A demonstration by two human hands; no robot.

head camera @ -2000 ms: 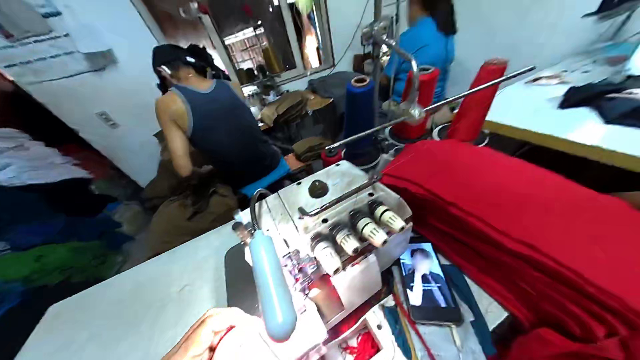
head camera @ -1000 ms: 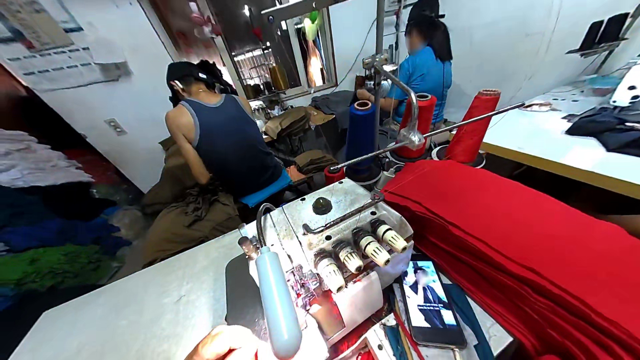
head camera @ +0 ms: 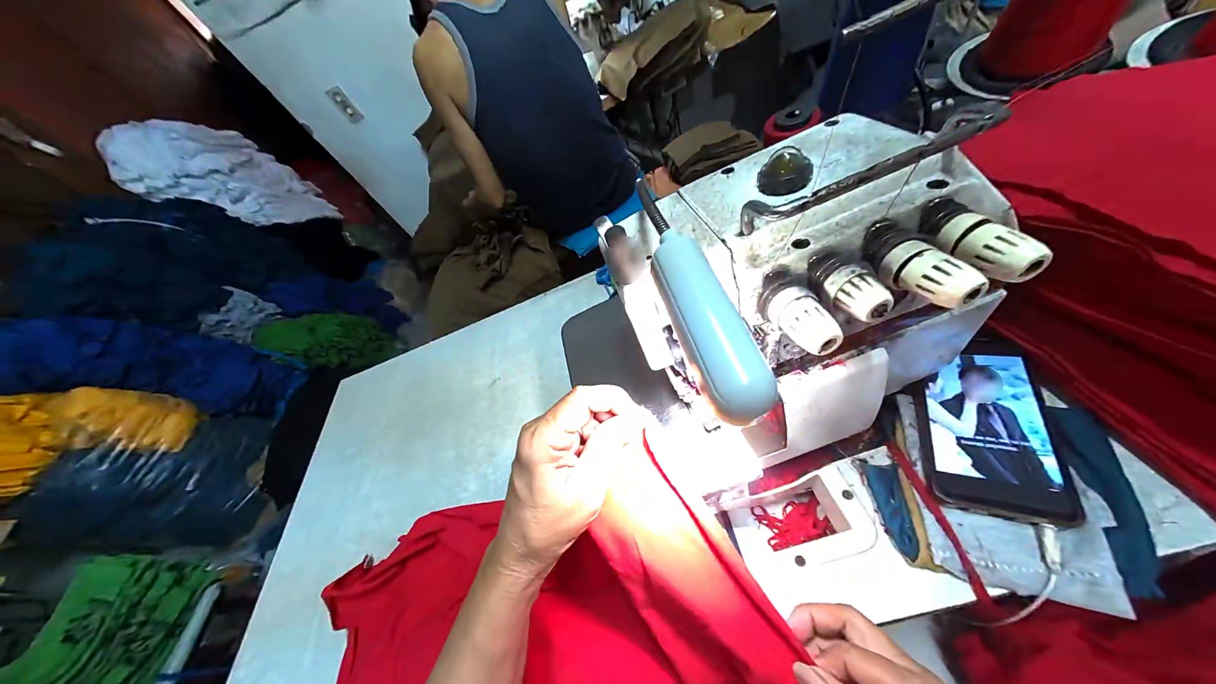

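Observation:
A red fabric piece (head camera: 589,608) lies over the near part of the white sewing table, its edge stretched between my hands. My left hand (head camera: 565,475) pinches the fabric close to the needle area of the overlock sewing machine (head camera: 855,180), under the bright light of a blue-grey lamp (head camera: 714,328). Lower right, my right hand (head camera: 850,646) grips the same edge between thumb and fingers. The needle and presser foot are hidden by glare and the lamp. Red thread scraps (head camera: 793,521) sit in an opening at the machine's front.
A phone (head camera: 997,432) with a cable lies right of the machine, beside a stack of red fabric (head camera: 1121,180). Thread cones (head camera: 1045,43) stand behind. Beyond the white table (head camera: 427,408), a person (head camera: 541,114) sits with brown cloth. Piles of coloured garments (head camera: 142,361) lie at left.
The view has tilted down and left. More of my left hand shows, and my right hand and the red fabric held between both hands are now visible.

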